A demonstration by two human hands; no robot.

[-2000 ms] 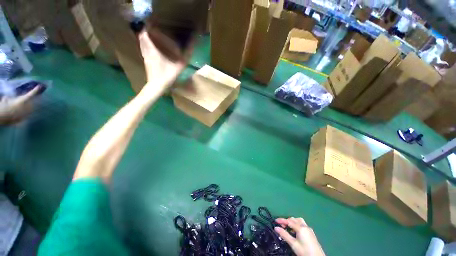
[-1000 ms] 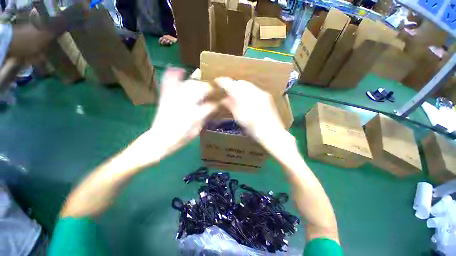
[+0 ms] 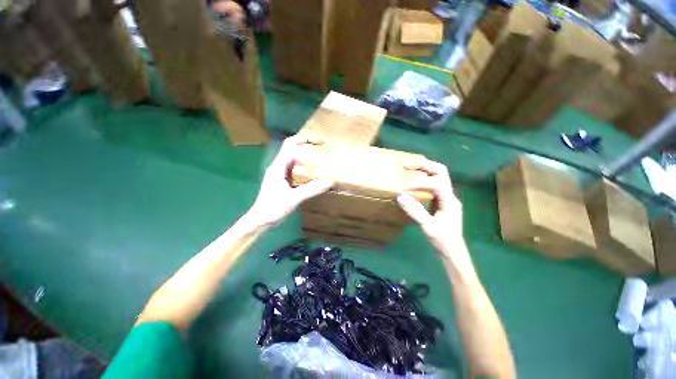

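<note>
A small brown carton (image 3: pixel 348 215) stands in front of me behind the cable heap, its dark print blurred. Its lid flap (image 3: pixel 367 172) lies over the top, so the inside is hidden. My left hand (image 3: pixel 285 181) holds the lid's left end, and my right hand (image 3: pixel 437 203) holds its right end with the thumb at the front edge. Black coiled cables (image 3: pixel 345 307) with whitish ends lie heaped nearer me, with a crinkled clear plastic bag (image 3: pixel 319 355) at their near edge.
Another small carton (image 3: pixel 348 118) stands just behind. A bubble-wrapped item (image 3: pixel 420 100) lies beyond it. Closed cartons (image 3: pixel 545 207) stand in a row at right, near white rolls (image 3: pixel 631 305). Tall open cartons (image 3: pixel 230 96) line the far side of the green bench (image 3: pixel 133 200). A dark pair (image 3: pixel 580 141) lies far right.
The upright lid flap has come down over the carton top. My hands have moved apart, from above the open carton to the lid's two ends.
</note>
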